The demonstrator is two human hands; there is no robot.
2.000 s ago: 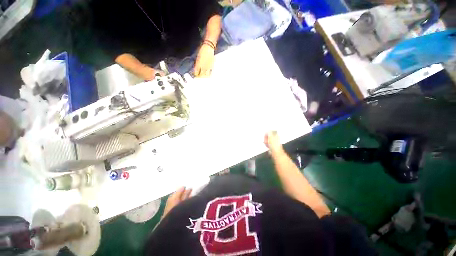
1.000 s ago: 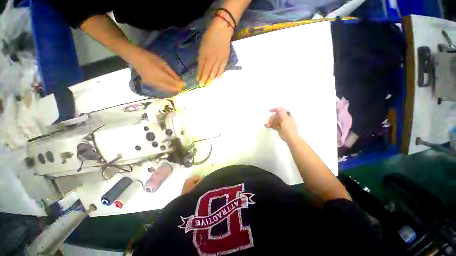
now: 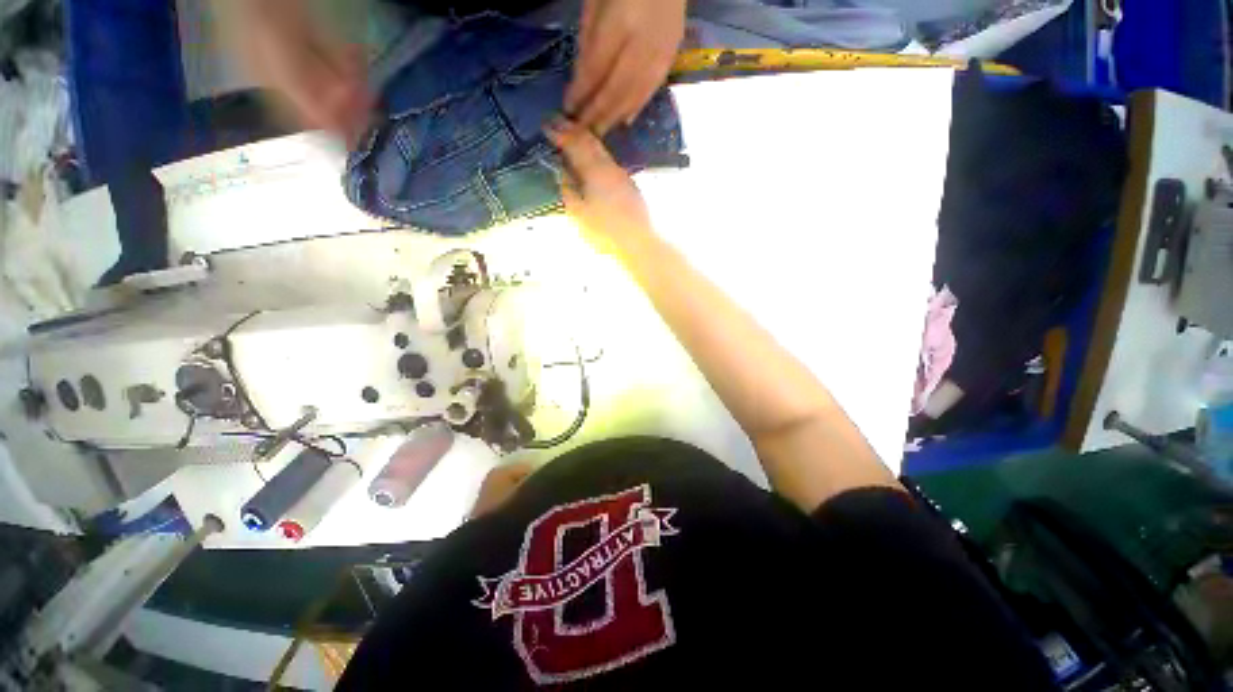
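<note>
A mid-blue denim garment (image 3: 467, 149) lies bunched on the far side of the white table, beyond the sewing machine head. My right hand (image 3: 598, 183) reaches across the table, with its fingers closed on the garment's near right part. My left hand (image 3: 500, 487) shows only as a small piece of skin at the near table edge beside my dark shirt; its fingers are hidden. Another person's hand (image 3: 629, 61) holds the garment close to my fingertips. That person's other hand (image 3: 304, 75) is blurred at the garment's left end.
The cream-white sewing machine (image 3: 304, 372) lies along the left of the table. A navy thread spool (image 3: 287, 489), a red-ended spool (image 3: 321, 500) and a pinkish spool (image 3: 413, 466) stand nearby. A blue bin (image 3: 1007, 439) with dark cloth and a pink scrap (image 3: 936, 352) is at the right.
My right hand has moved forward and left from over the table onto the denim. The other person's hands have shifted back and apart, uncovering more of the garment.
</note>
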